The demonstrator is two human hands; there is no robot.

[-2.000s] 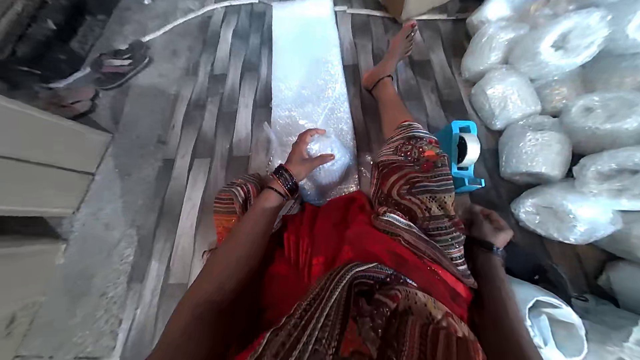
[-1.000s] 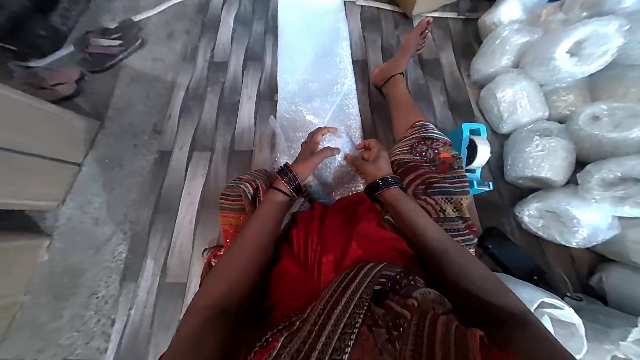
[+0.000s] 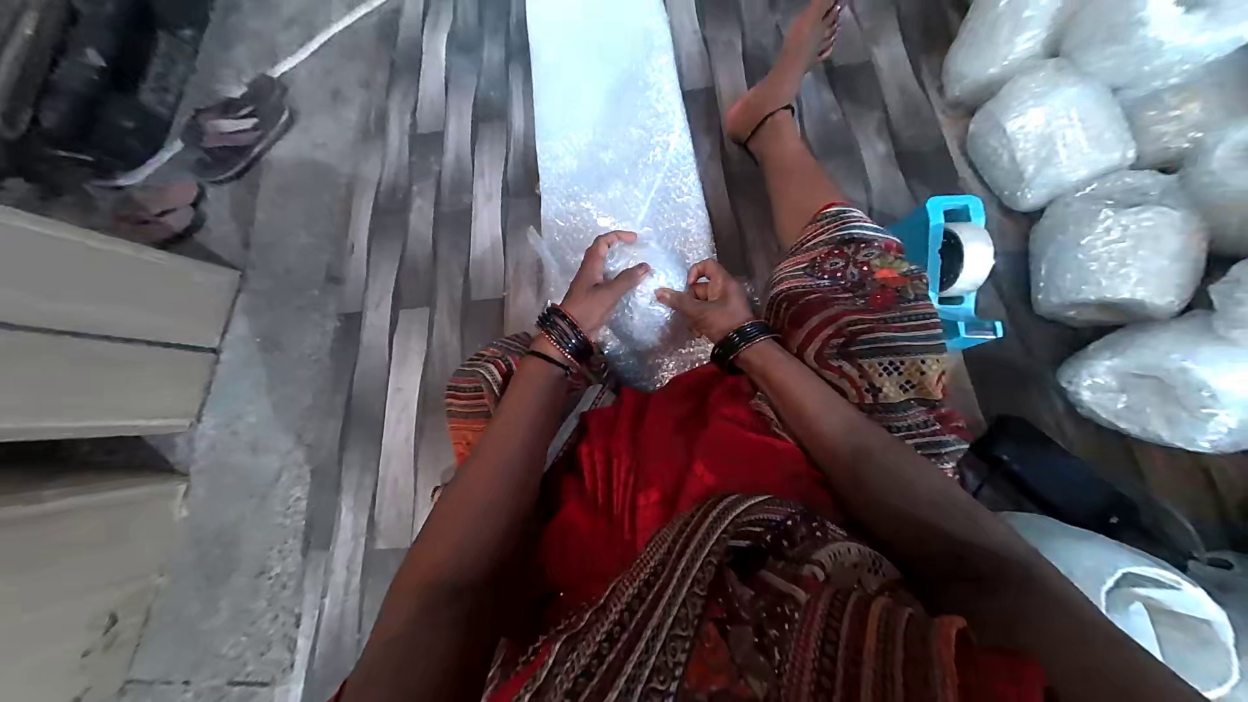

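A rounded bundle in clear bubble wrap [image 3: 643, 307] lies between my legs, at the near end of a long strip of bubble wrap [image 3: 619, 127]. My left hand [image 3: 604, 283] grips the bundle's left side, thumb on top and fingers curved around the far edge. At its right side is my right hand [image 3: 707, 297], with thumb and fingertips close together on the wrap; whether they pinch a piece of it is too small to tell. A blue tape dispenser [image 3: 951, 268] with a roll of pale tape [image 3: 968, 258] stands right of my knee.
Several wrapped bundles [image 3: 1116, 249] are piled on the right. A white roll [image 3: 1131, 595] and a black object [image 3: 1058, 478] lie at the lower right. Sandals [image 3: 239, 127] are at the upper left, above a pale cabinet [image 3: 107, 322]. My bare foot [image 3: 785, 73] rests beside the strip.
My right hand was beside my right knee two seconds ago, then came left to the bundle, where it remains. My left hand has stayed on the bundle.
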